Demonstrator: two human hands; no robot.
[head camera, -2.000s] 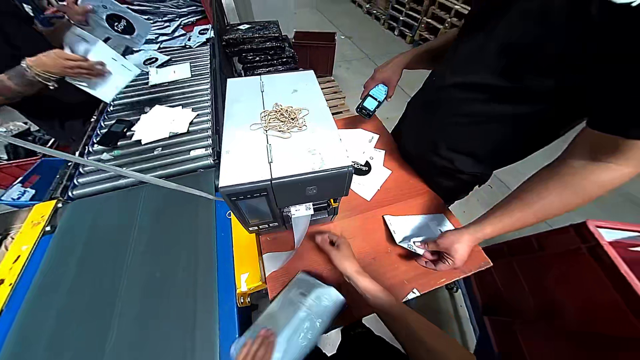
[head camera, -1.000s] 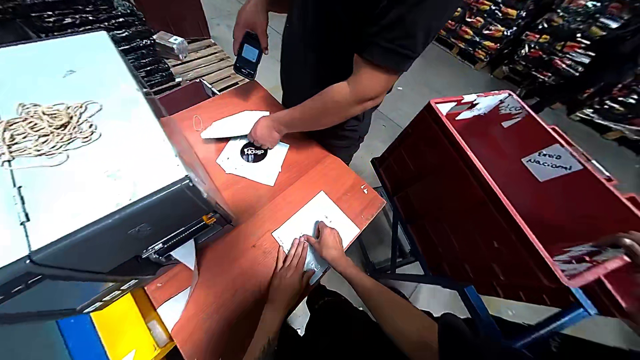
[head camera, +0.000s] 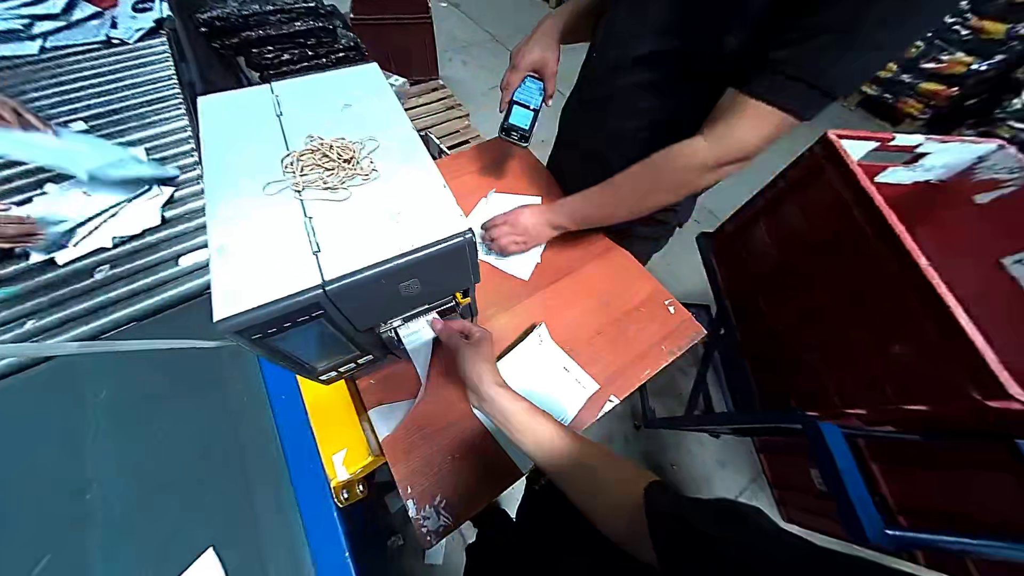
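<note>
The fingers of my right hand (head camera: 468, 348) pinch the printed label (head camera: 418, 330) at the front slot of the label printer (head camera: 400, 280). From that slot a pale backing strip (head camera: 420, 368) hangs down to the wooden tabletop (head camera: 584, 328). A white mailing bag (head camera: 548, 376) lies on the tabletop just right of my wrist, partly behind my forearm. My left hand is out of the frame. Rubber bands (head camera: 328, 166) lie in a pile on the printer's lid.
Across the table, a co-worker's hand (head camera: 516, 230) presses on white packets (head camera: 520, 264); the other holds a handheld scanner (head camera: 522, 112). Red bins (head camera: 800, 280) stand at right. A roller conveyor (head camera: 184, 224) with packets and a dark belt (head camera: 152, 448) run along the left.
My right hand has moved from the white bag to the printer's label. My left hand, on the bag one second ago, has left view. The view has swung back left.
</note>
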